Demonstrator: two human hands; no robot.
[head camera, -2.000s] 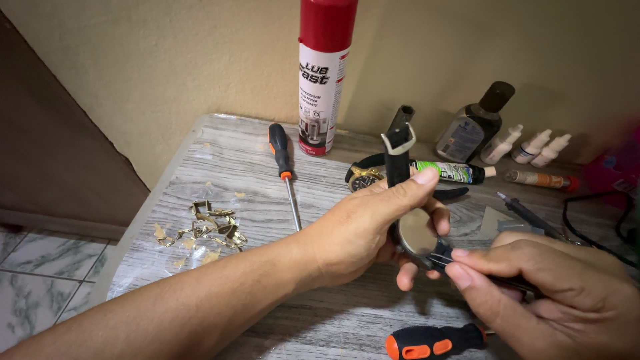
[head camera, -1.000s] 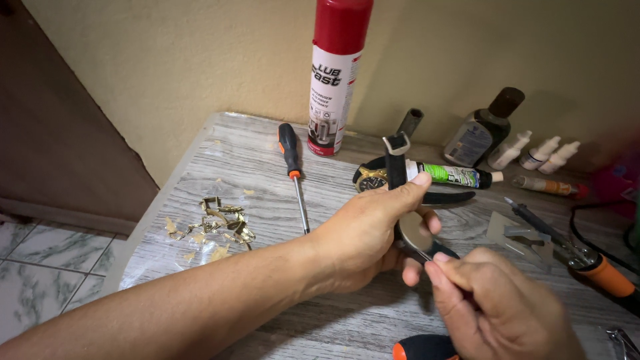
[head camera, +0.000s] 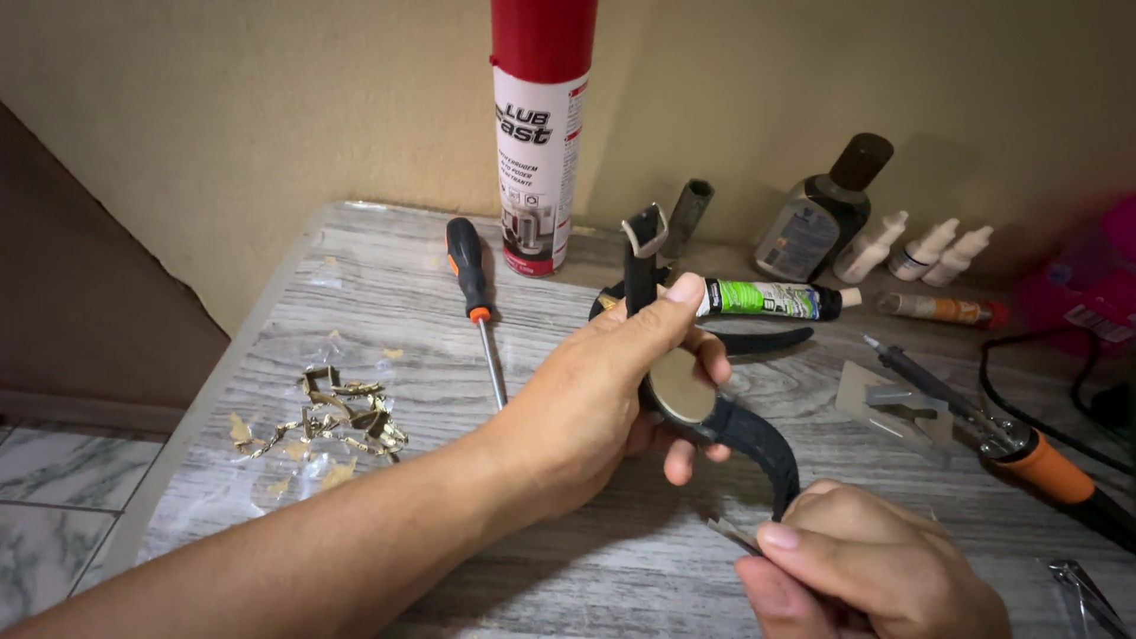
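My left hand (head camera: 612, 382) grips a wristwatch with a black strap (head camera: 759, 444). The round metal case back (head camera: 682, 387) faces up, and the buckle (head camera: 646, 231) stands at the strap's upper end. My right hand (head camera: 870, 559) pinches a thin metal tool, likely tweezers (head camera: 735, 536), whose tip is below the watch and apart from it. The lower strap end reaches the fingers of my right hand; whether they hold it is unclear. Behind my left hand lies another watch, mostly hidden, with a gold part (head camera: 607, 302) showing.
A screwdriver (head camera: 475, 284) and gold metal links (head camera: 346, 413) lie left. A spray can (head camera: 541, 151), dark bottle (head camera: 812, 217), small white bottles (head camera: 927, 253) and a tube (head camera: 772, 299) are along the wall. A soldering iron (head camera: 1047, 466) with cord, a nail clipper (head camera: 1087, 595) and thin plates (head camera: 887, 408) are right.
My right hand has moved down and away from the watch case with the metal tool. The lower part of the strap now shows. My left hand keeps its grip.
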